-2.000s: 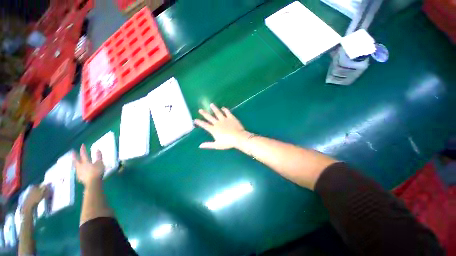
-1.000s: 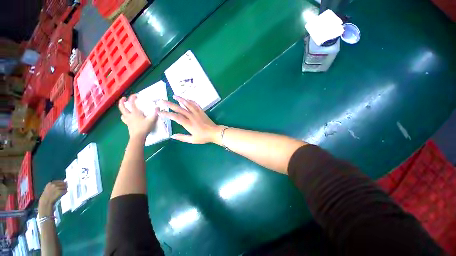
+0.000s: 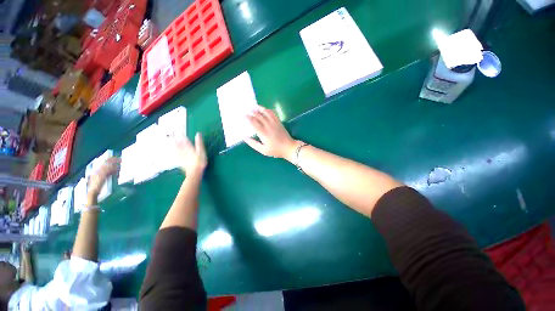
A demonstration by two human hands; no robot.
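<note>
A white box (image 3: 236, 109) lies on the green conveyor belt in front of me. My right hand (image 3: 269, 132) rests its fingertips on the box's right edge, with the thumb at the lower corner and no clear grip. My left hand (image 3: 192, 157) is blurred, its fingers apart at the near end of a row of white boxes (image 3: 173, 124); whether it touches them is unclear. Another white box with a dark printed figure (image 3: 342, 53) lies apart to the right.
A white bottle (image 3: 447, 82) with a white square piece on top and an open round cap stands at right. A red compartment tray (image 3: 185, 51) lies across the line. Another worker's hand (image 3: 100, 176) is over boxes at left. More red trays (image 3: 62, 152) lie beyond.
The view has shifted. The printed box has moved right along the belt, away from my right hand. My left hand has left the nearer box and moved left. My right hand is now on that box.
</note>
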